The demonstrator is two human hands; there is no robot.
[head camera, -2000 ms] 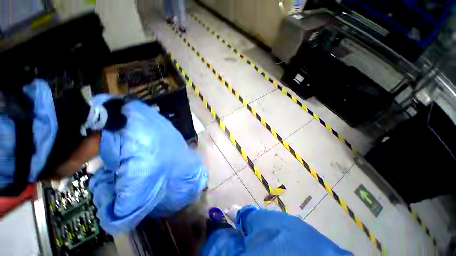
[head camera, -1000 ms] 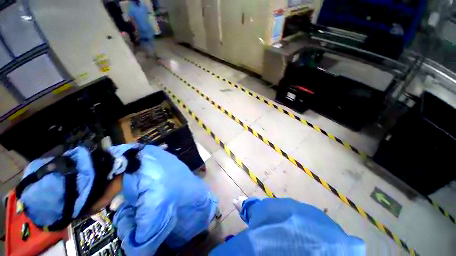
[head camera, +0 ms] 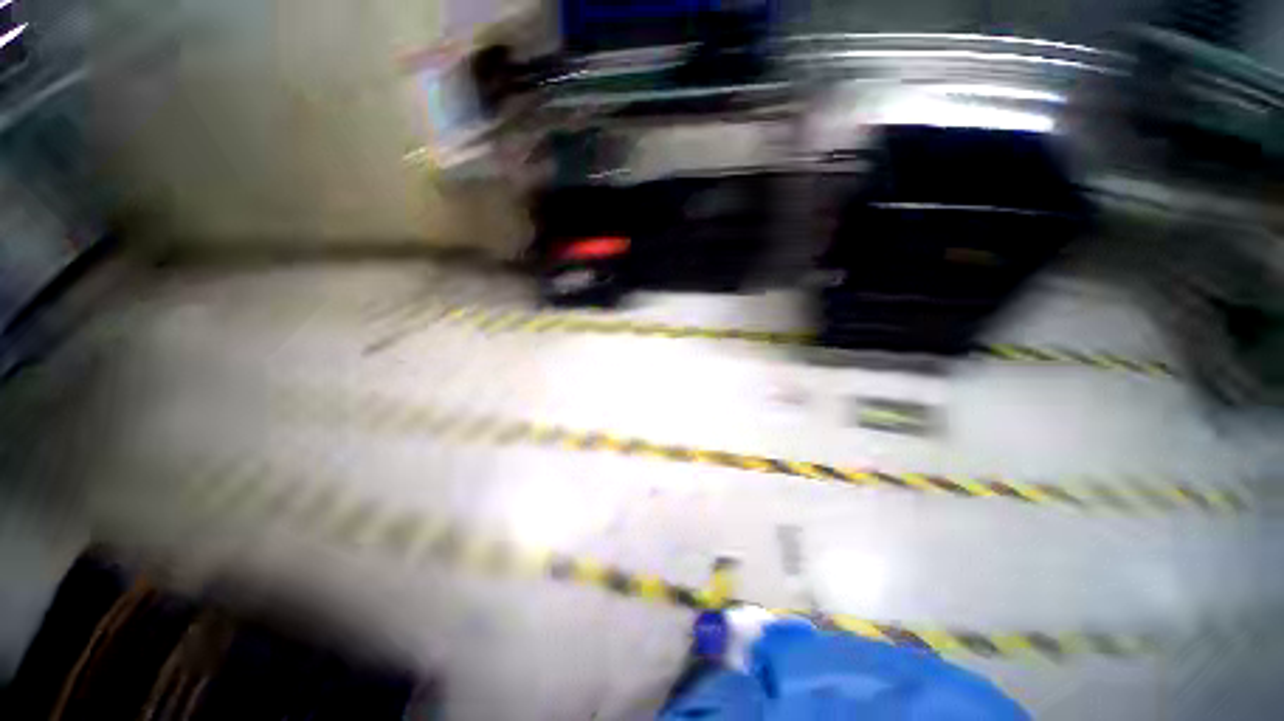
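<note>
The whole view is blurred. A blue sleeve comes up from the bottom edge, right of centre, and appears to be my right arm. My right hand (head camera: 749,621), in a white glove, shows small and blurred at the sleeve's upper left end, over the floor. Its fingers cannot be made out, nor whether it holds anything. A small dark blue-purple thing (head camera: 711,635) shows just left of it; I cannot tell what it is. My left hand is not in view.
A large black tote (head camera: 943,254) stands across the floor, with a lower black bin (head camera: 676,233) left of it. Yellow-black tape (head camera: 746,461) runs across the floor. A dark thing with brown curved lines (head camera: 141,641) is at lower left. A pale cabinet (head camera: 296,141) stands at upper left.
The view has swung to the right. The other person in blue, the bench and the boards have left the picture. The black totes across the floor now stand nearer the middle.
</note>
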